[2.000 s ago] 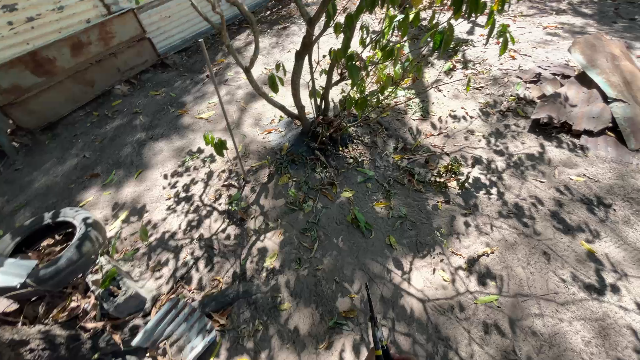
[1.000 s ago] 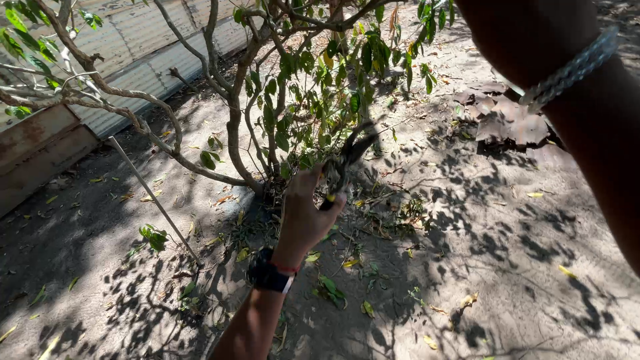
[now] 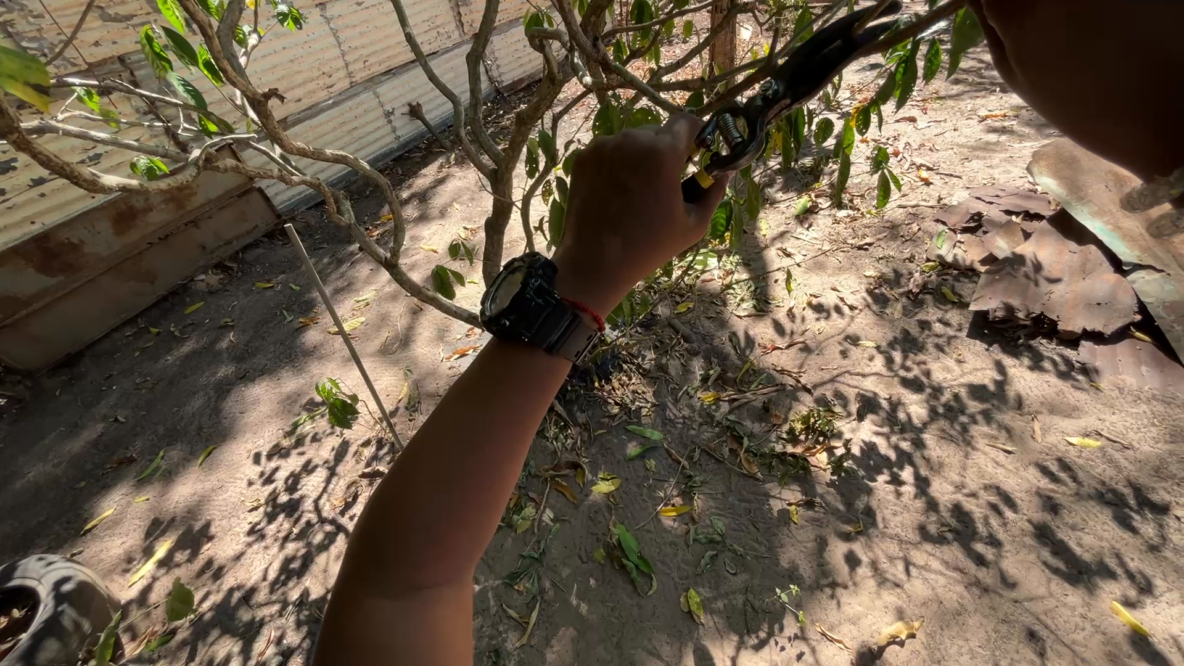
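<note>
My left hand (image 3: 638, 199), wearing a black watch and red cord, is closed around the handles of pruning shears (image 3: 763, 106). Their spring and yellow catch show by my fingers, and their dark jaws point up and right beside a thin branch (image 3: 911, 32) of a leafy shrub (image 3: 499, 203). How far the jaws are apart is unclear. My right hand (image 3: 1064, 83) is a dark shape at the top right, close to that branch's end, with a bracelet at the wrist. Its fingers are hidden, so its hold cannot be told.
Crooked bare stems (image 3: 324, 190) spread left. A thin stick (image 3: 342, 333) leans up from the sandy ground. Corrugated metal sheets (image 3: 342, 55) form a fence behind. Rusty metal scraps (image 3: 1054, 277) lie at right, and an old tyre (image 3: 69, 610) at lower left. Fallen leaves (image 3: 634, 555) litter the ground.
The shears were at the bottom edge two seconds ago; they are now up among the branches in my left hand. Both arms have come into view. The view has shifted, showing the shrub closer.
</note>
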